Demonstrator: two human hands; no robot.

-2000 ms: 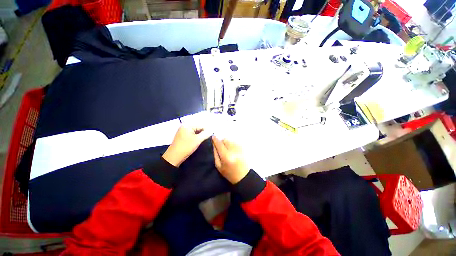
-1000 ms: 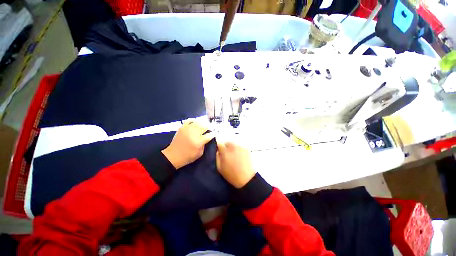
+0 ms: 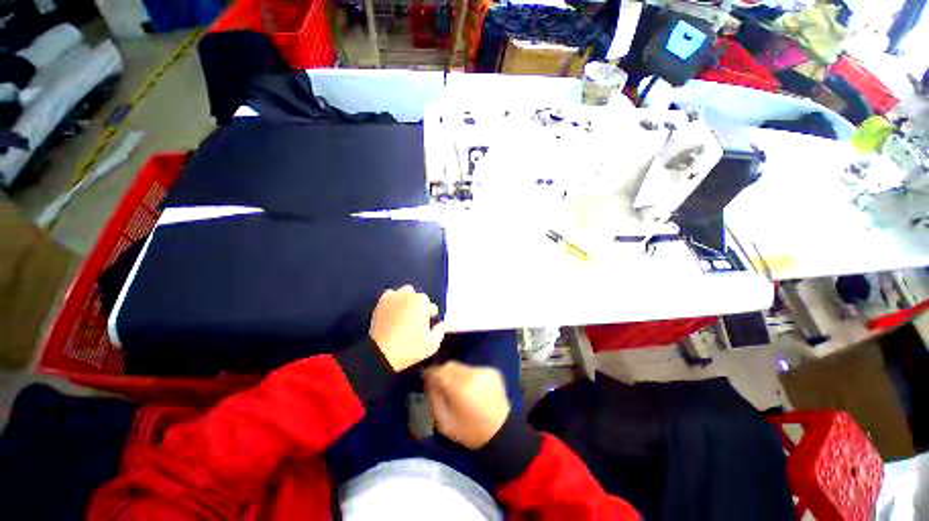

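A dark fabric panel (image 3: 285, 275) lies flat on the left part of the white table and reaches its front edge. A second dark panel (image 3: 316, 163) lies behind it, with white table showing between them at both sides. My left hand (image 3: 405, 328) is at the near right corner of the front panel, fingers curled; whether it grips the cloth is unclear. My right hand (image 3: 467, 403) is below the table edge over my lap, curled and slightly blurred; its contents are hidden. The white sewing machine (image 3: 550, 153) stands behind, its needle area at the panels' right edge.
Yellow snips (image 3: 568, 245) lie on the table at right. A red crate (image 3: 76, 305) stands at left. Dark cloth (image 3: 662, 443) hangs beside a red stool (image 3: 837, 468) at lower right. A pale blue trough (image 3: 382, 92) is behind the table. Cartons stand at the back.
Both hands have moved from near the needle to the table's front edge and are now apart. The front panel has come down flat beside the machine. The view has shifted, showing more floor at left.
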